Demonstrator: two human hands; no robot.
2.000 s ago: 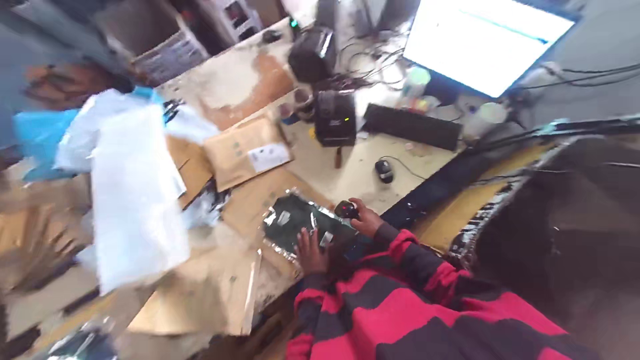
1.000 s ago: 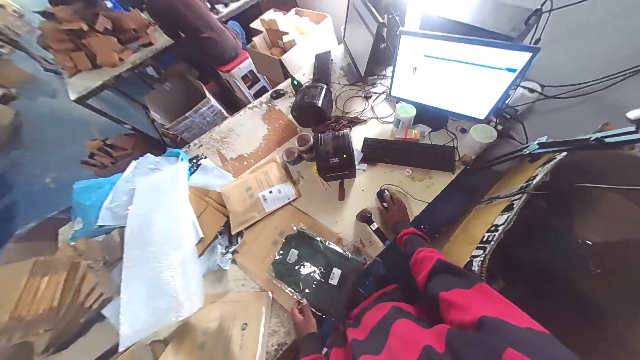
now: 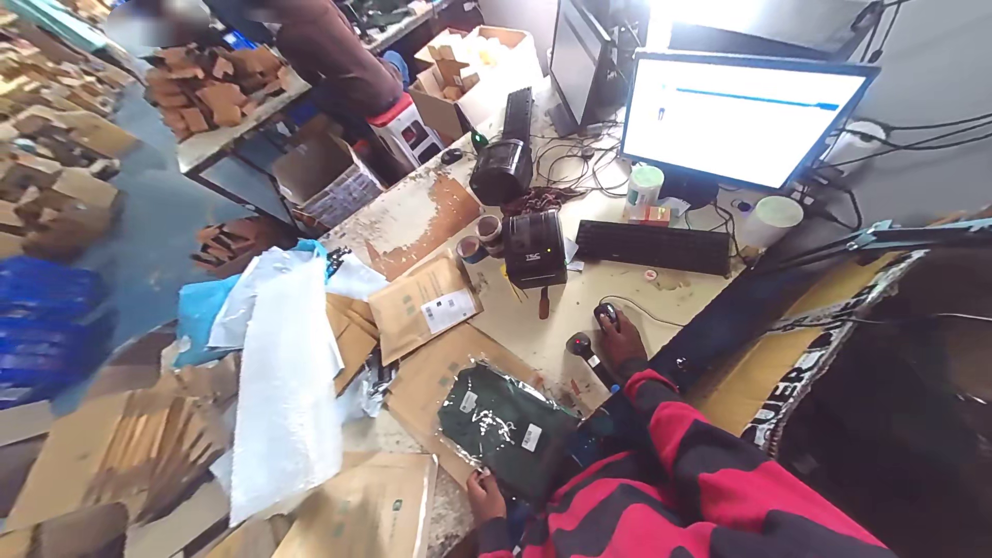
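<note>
My right hand (image 3: pixel 621 338) rests over a black computer mouse (image 3: pixel 607 313) on the desk. Beside it lies a black handheld scanner (image 3: pixel 593 360) with a small red light. My left hand (image 3: pixel 486 494) pinches the lower left edge of a clear plastic bag with a folded dark green garment (image 3: pixel 496 422) inside, which bears two white labels. Under the bag is a brown paper mailer (image 3: pixel 434 384). A labelled padded mailer (image 3: pixel 425 306) lies above it. Past my right hand are a black keyboard (image 3: pixel 653 246), a black TSC label printer (image 3: pixel 536 248) and a lit monitor (image 3: pixel 744 116).
White plastic mailers (image 3: pixel 287 387) and flat brown mailers (image 3: pixel 360 504) cover the left side. Tape rolls (image 3: pixel 470 249) sit beside the printer, a white container (image 3: pixel 773 221) by the monitor. A person (image 3: pixel 333 62) is near a stool (image 3: pixel 407 132) at the far left.
Two seconds ago my right hand held the dark scanner by the bagged garment; one second ago it was on the mouse, the scanner lying beside it. My left hand has moved to the bag's lower edge.
</note>
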